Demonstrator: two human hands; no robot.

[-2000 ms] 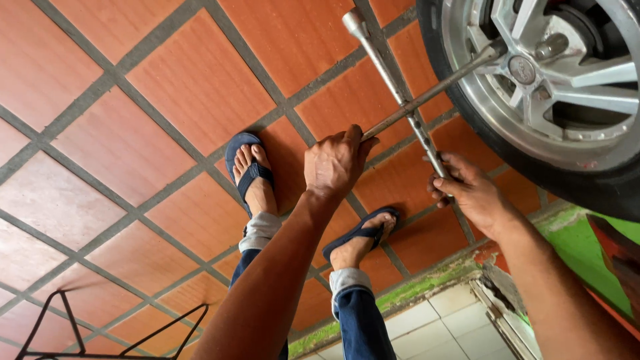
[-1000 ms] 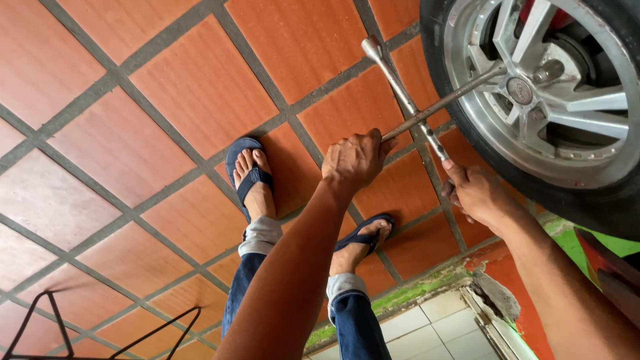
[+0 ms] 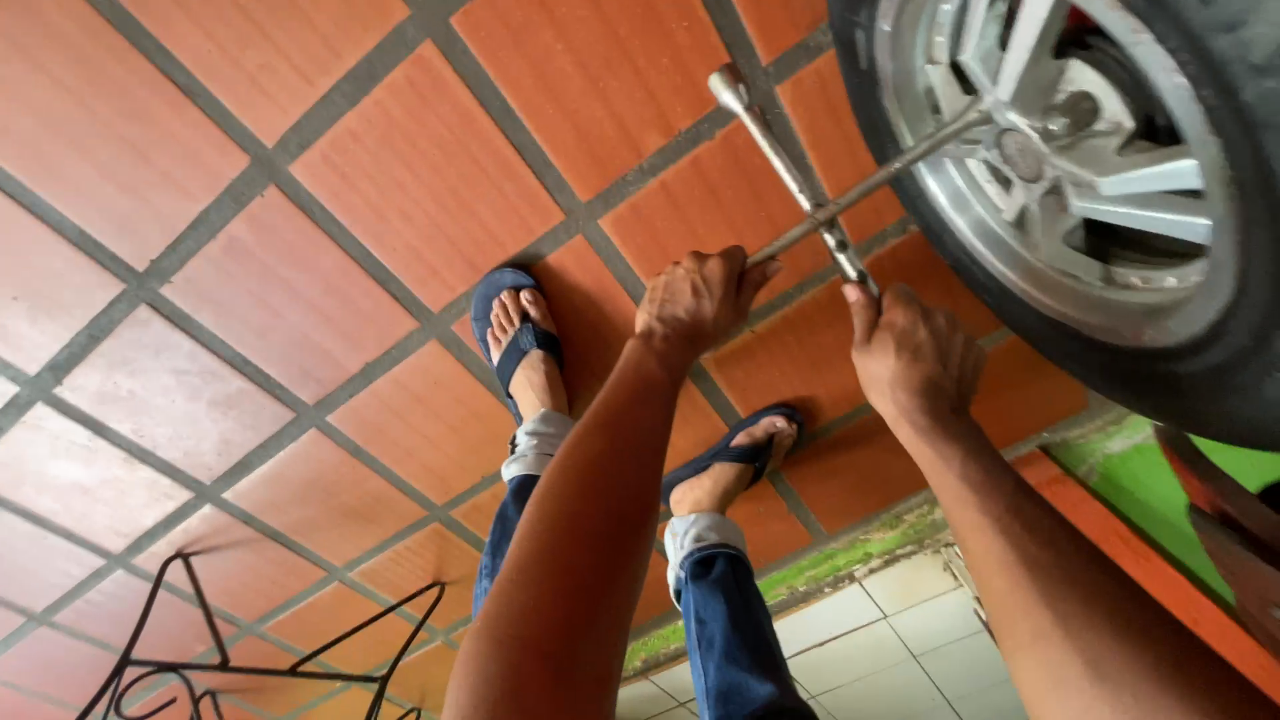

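A four-way lug wrench (image 3: 820,215) reaches from my hands to a car wheel (image 3: 1022,155) with a silver alloy rim and black tire (image 3: 1010,300). One wrench arm ends at the rim near the hub, where the socket's seat is hard to make out. My left hand (image 3: 700,300) is closed around the outer end of that same arm. My right hand (image 3: 910,355) grips the lower end of the crossing bar, its thumb along the metal. The bar's other socket end (image 3: 730,88) points up and away, held by nothing.
Orange floor tiles (image 3: 430,170) with grey joints lie below. My feet in blue flip-flops (image 3: 515,340) stand beneath my arms. A black metal frame (image 3: 255,665) is at the lower left. Pale tiles (image 3: 880,640) and a green and orange edge (image 3: 1140,560) lie at the lower right.
My right hand has shifted its hold at the lower end of the crossing bar; its fingers spread more two seconds ago. My left hand stays on the wrench.
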